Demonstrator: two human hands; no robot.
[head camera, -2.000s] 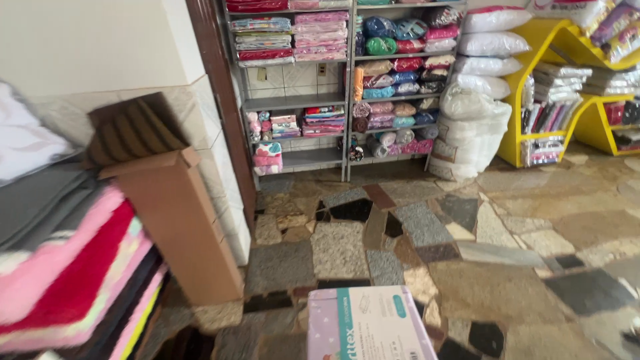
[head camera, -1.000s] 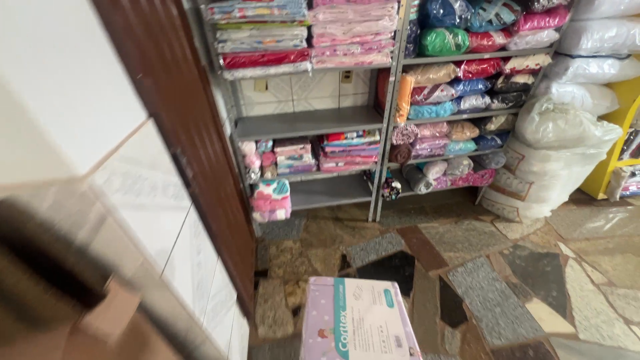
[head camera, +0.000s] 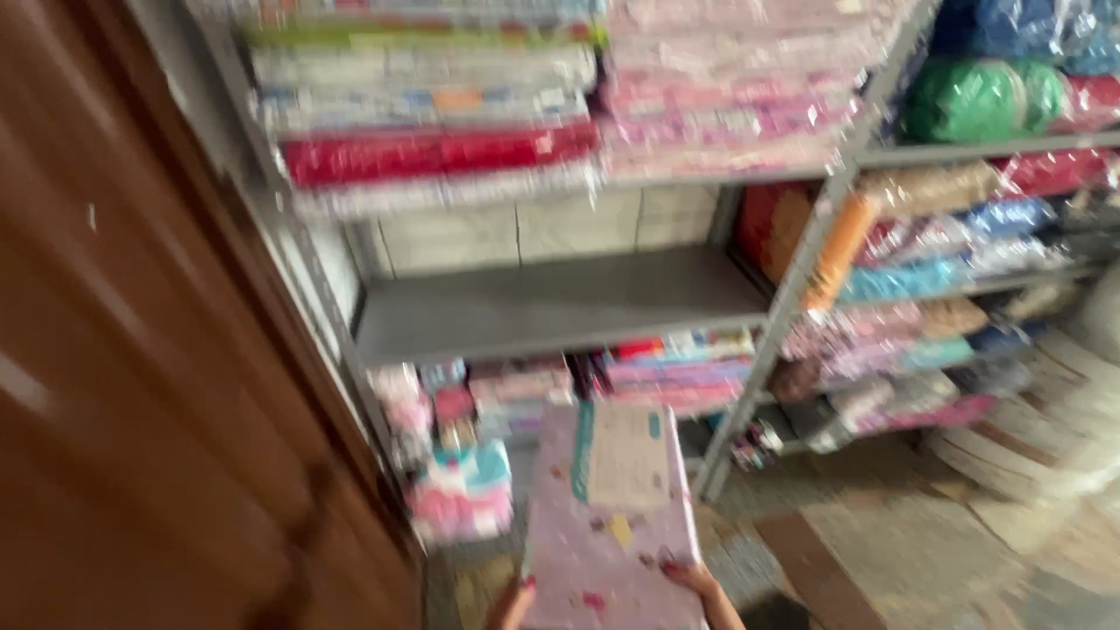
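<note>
A flat pink-lilac packaged textile (head camera: 612, 542) with a white and teal label lies between my two hands at the bottom centre. My left hand (head camera: 512, 604) grips its left edge, with the thumb at the side. On its right edge my right hand (head camera: 700, 591) holds on, thumb on top. The package's far end overlaps the view of the lower shelf of a grey metal rack. Above it is a bare grey shelf board (head camera: 560, 302). The image is blurred.
A brown door or panel (head camera: 175, 350) runs close along the left. Plastic-wrapped folded textiles (head camera: 437, 157) fill the upper shelf; bagged rolls (head camera: 980, 101) fill the rack at right. A large white sack (head camera: 1041, 429) stands on the stone floor (head camera: 884, 560).
The view has moved nearer to the grey rack. Both hands now show at the package's edges; neither was plainly visible before. The cardboard box at the left has left the view.
</note>
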